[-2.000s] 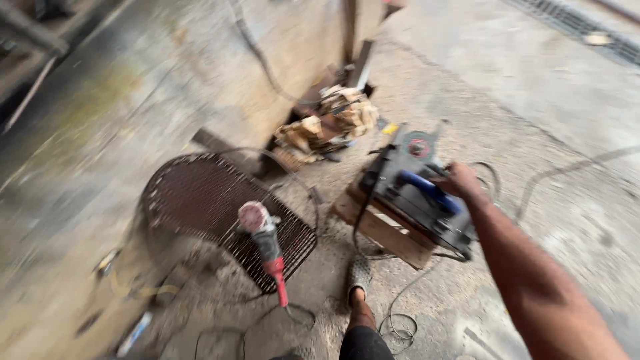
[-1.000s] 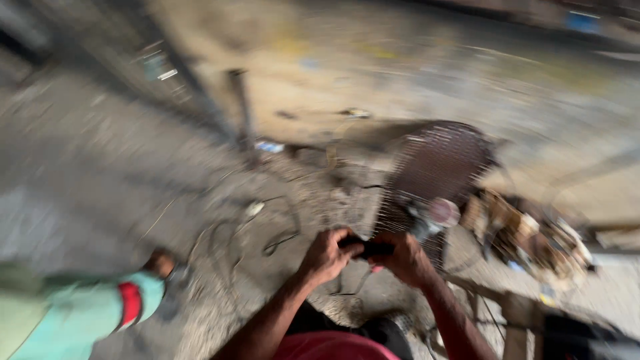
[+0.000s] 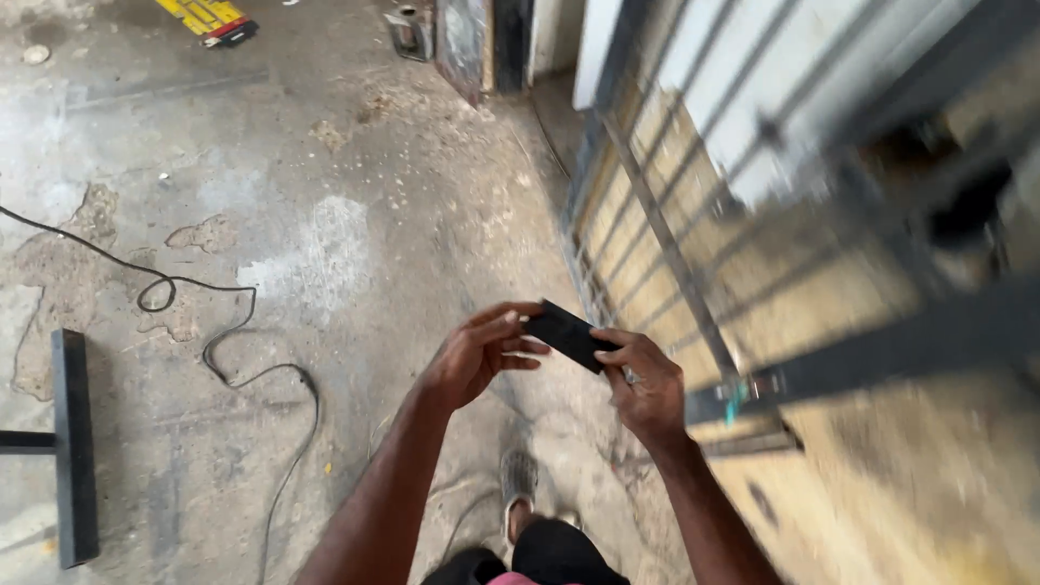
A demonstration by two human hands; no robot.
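Note:
Both of my hands are on a small flat black rectangular piece [image 3: 570, 335], which tilts down to the right in front of me. My left hand [image 3: 487, 349] touches its upper left end with the fingertips, the other fingers spread. My right hand [image 3: 642, 378] pinches its lower right end between thumb and fingers. What the piece is made of cannot be told. Below my hands one of my shoes [image 3: 518, 479] stands on the concrete floor.
A dark metal grille [image 3: 666, 236] leans along the wall at the right. A black cable [image 3: 305, 382] winds over the floor at the left, near a dark steel T-shaped frame [image 3: 75, 447]. A yellow tool or case [image 3: 203, 16] lies at the top left.
The view has swung far round, from the mesh seat and angle grinder to the grille. My right hand, earlier on a blue-handled machine, now grips the black piece. The person in a light green garment is out of view.

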